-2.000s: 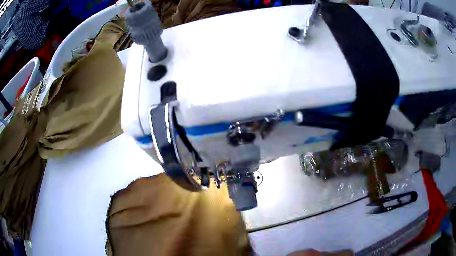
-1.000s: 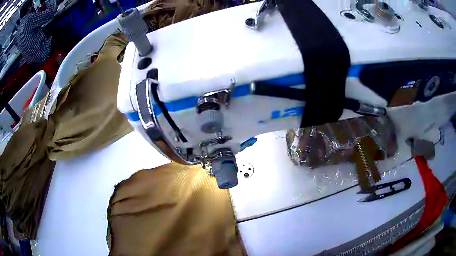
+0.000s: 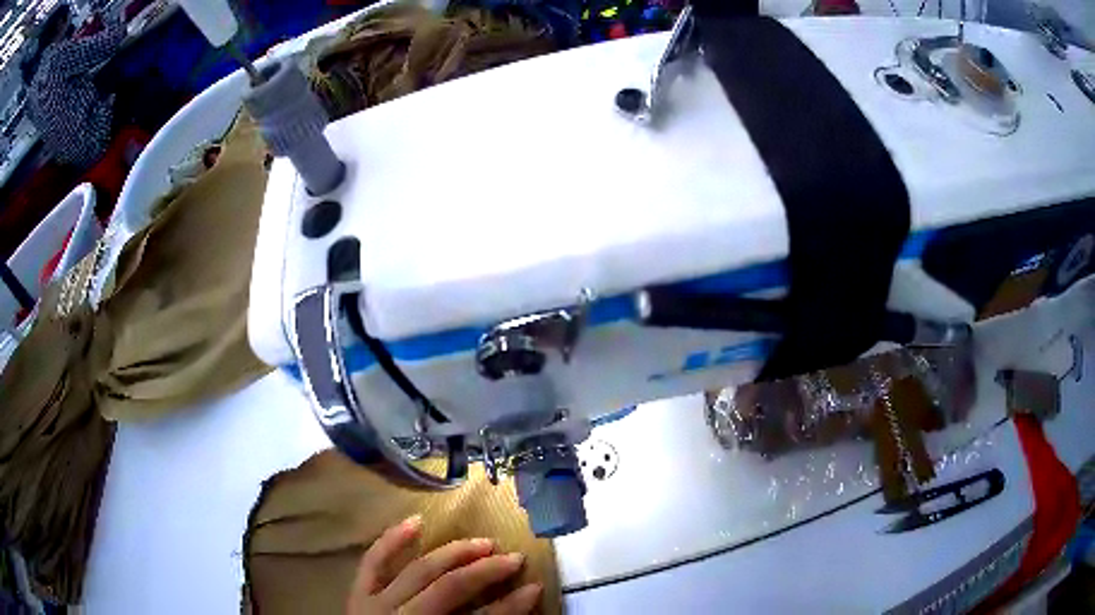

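Observation:
The brown ribbed garment panel (image 3: pixel 318 523) lies on the white table, with its upper right part by the needle area in yellow light. My left hand (image 3: pixel 450 577), bare and cut off by the bottom edge, rests on the panel with its fingers slightly spread, below and left of the presser area. It grips no cloth that I can see. The white machine head (image 3: pixel 540 180) hides the needle and foot behind a grey knob (image 3: pixel 552 495) and metal parts. My right hand is out of the picture.
Loose brown panels (image 3: pixel 180 300) hang at the left, by a white tub (image 3: pixel 144 156). A plastic-wrapped bundle (image 3: pixel 805 408) lies on the bed behind a zipper piece (image 3: pixel 901 451). Thread snips (image 3: pixel 949 500) and red cloth (image 3: pixel 1047 493) are at the right.
My left hand has come into view on the panel. Fingers seen at the bottom edge two seconds ago are gone. The view has shifted, and more of the machine's top shows than one second ago.

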